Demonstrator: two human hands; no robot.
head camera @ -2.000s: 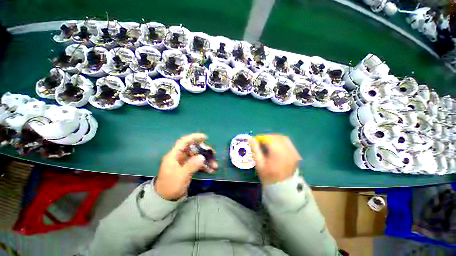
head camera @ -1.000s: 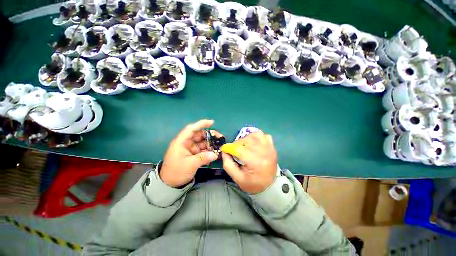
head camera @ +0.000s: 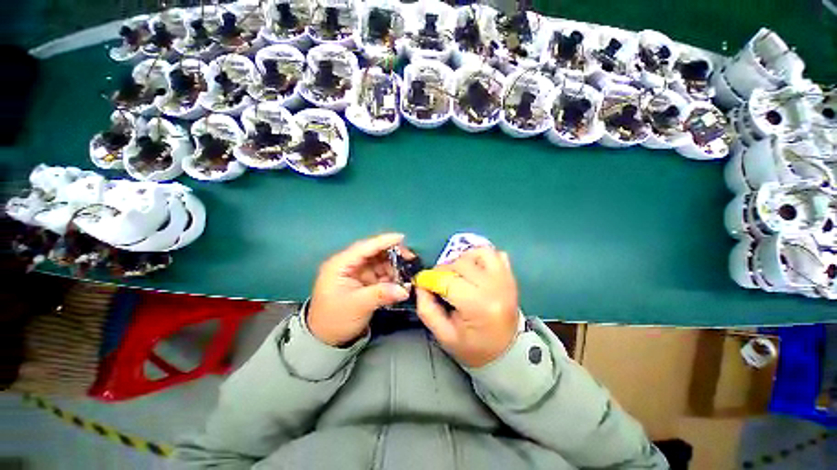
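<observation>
My left hand (head camera: 353, 292) pinches a small dark camera module (head camera: 404, 266) between thumb and fingers, just above the bench's front edge. My right hand (head camera: 475, 307) is closed around a yellow-handled hand tool (head camera: 438, 282), held against the module's right side. The tool's tip is hidden between the hands. A white housing (head camera: 463, 244) lies on the green bench directly behind my right hand, which hides its lower part.
Rows of filled housings (head camera: 427, 95) stand along the back of the green-topped bench (head camera: 514, 197). Housings with hanging modules (head camera: 128, 216) lie piled at left. Stacked housings (head camera: 780, 211) stand at right. A red stool (head camera: 151, 344) and a cardboard box (head camera: 642, 376) are below.
Two seconds ago my right hand was at the white housing, apart from my left. It has moved left to the module with the yellow tool. In the last second both hands have barely moved.
</observation>
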